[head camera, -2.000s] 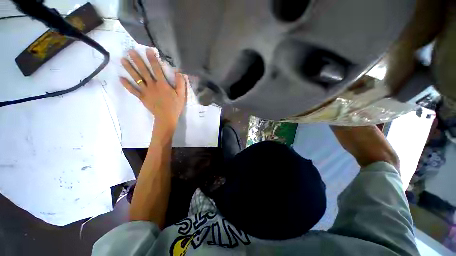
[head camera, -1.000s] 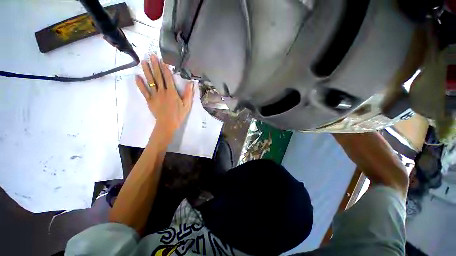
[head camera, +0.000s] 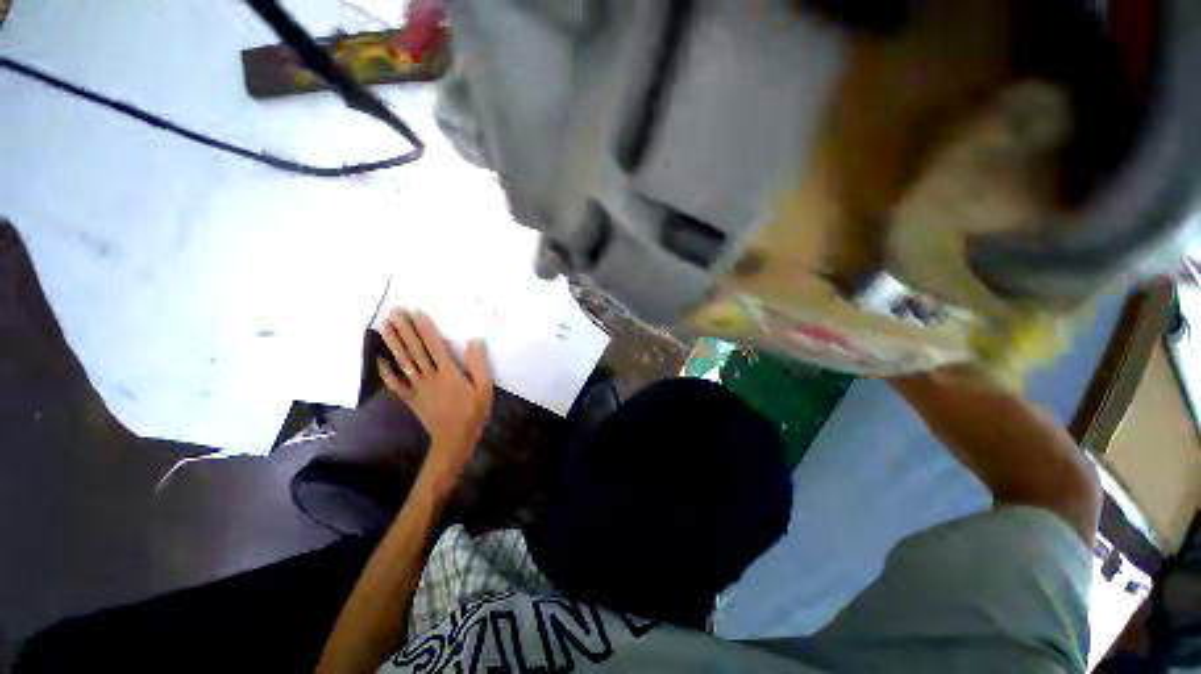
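The grey and tan body of the cutting machine (head camera: 738, 145) fills the upper right, large and blurred. My left hand (head camera: 437, 385) is at the near edge of the white paper marker (head camera: 171, 277), fingers spread, holding nothing; whether it touches the sheet or the edge is unclear. It is below and left of the machine. My right forearm reaches up behind the machine's lower right side, which hides the right hand. The blade and base plate are hidden.
A dark weight with a yellow patch (head camera: 345, 61) lies at the top left, beside a blurred red part (head camera: 426, 29). A black cable (head camera: 198, 132) crosses the sheet. A green surface with scraps (head camera: 786, 395) and a dark round cap-like shape (head camera: 672, 494) are below the machine.
My left hand has moved from the middle of the sheet to its near edge. The machine looks tilted differently, and the view has shifted. The weight and cable appear further right.
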